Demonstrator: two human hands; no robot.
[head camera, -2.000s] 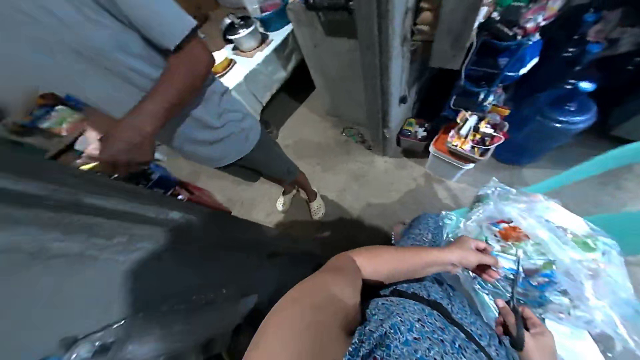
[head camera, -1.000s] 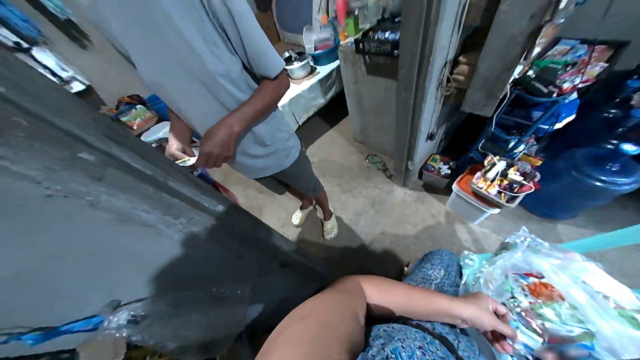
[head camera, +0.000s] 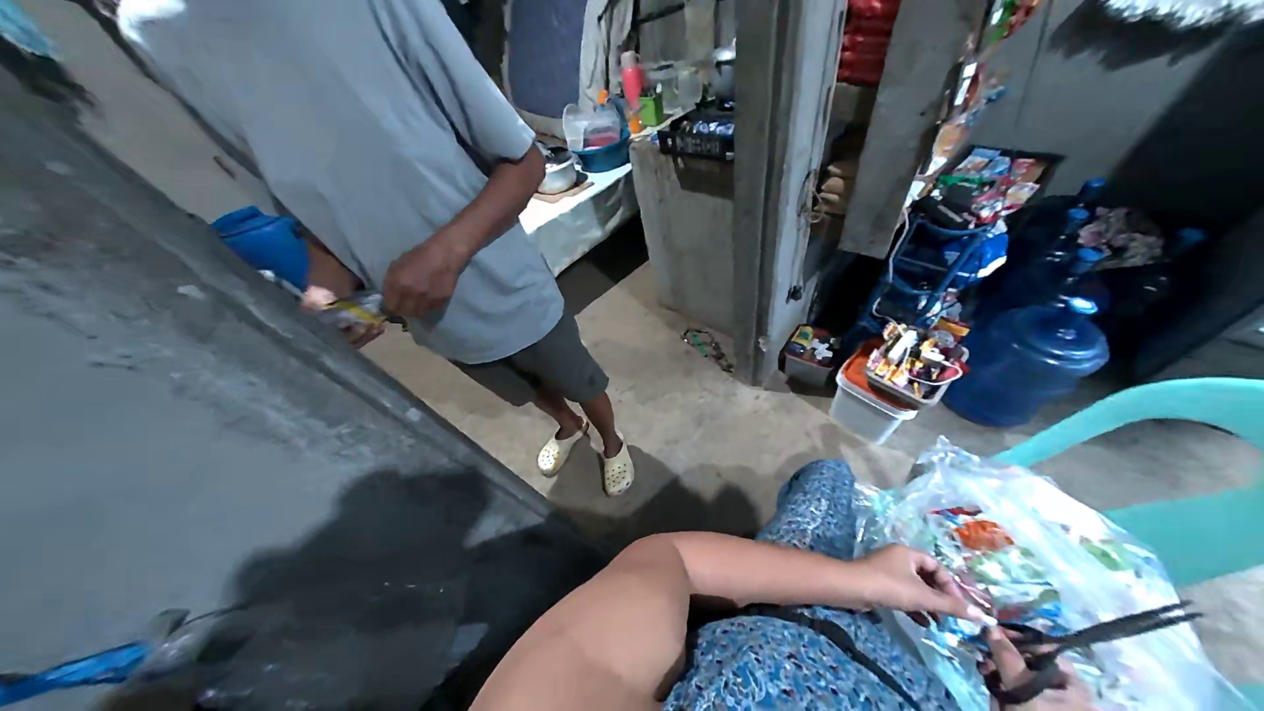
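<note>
A clear plastic bag (head camera: 1066, 523) with colourful packets inside lies beside my lap at the lower right. Over its near side, my left hand (head camera: 918, 583) pinches something small, perhaps an edge of plastic, between thumb and fingers. Close against those fingertips, my right hand (head camera: 1037, 671) holds black-handled scissors (head camera: 1096, 632), whose dark blades point right across the bag. What exactly the left fingertips grip is too small to tell.
A person in a grey shirt (head camera: 395, 178) stands ahead, holding a small packet. A concrete wall (head camera: 197, 425) runs along the left. Snack tubs (head camera: 874, 395), a blue water jug (head camera: 1027, 355) and a turquoise plastic chair (head camera: 1185, 405) are to the right.
The scissors, which pointed away from me two seconds ago, now point right. The standing person's hands have come together around a small packet. The view has shifted.
</note>
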